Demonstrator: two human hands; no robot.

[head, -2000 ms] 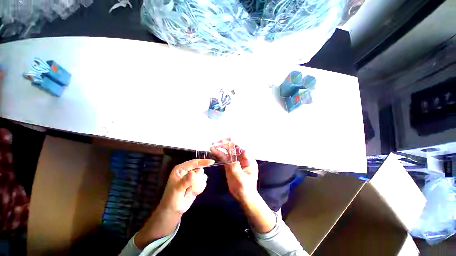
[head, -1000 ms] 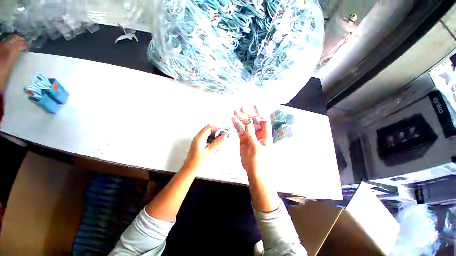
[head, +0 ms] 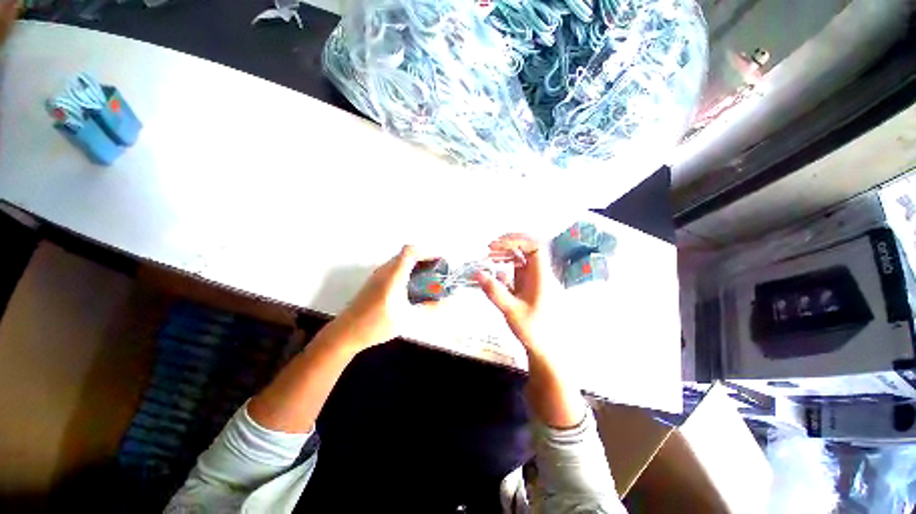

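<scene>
My left hand [head: 377, 301] holds a small blue-grey retail box [head: 429, 282] with an orange-red mark, low over the middle of the white tabletop. A pale looped cable [head: 467, 271] sticks out of the box towards the right. My right hand [head: 522, 296] is at the cable's right end, thumb and fingers around a clear, shiny piece [head: 510, 257], probably a plastic insert. The insert's edges are hard to see against the bright table.
Several blue boxes [head: 583, 253] stand just right of my right hand. Two blue boxes [head: 100, 120], with cable loops, stand far left. A big clear bag of cables [head: 442, 80] bulges at the far edge. Open cartons [head: 60, 341] [head: 693, 452] sit below the near edge.
My left hand has taken hold of the box with the cable. My right hand, with the clear piece, has come down and closed in beside it. The view has shifted.
</scene>
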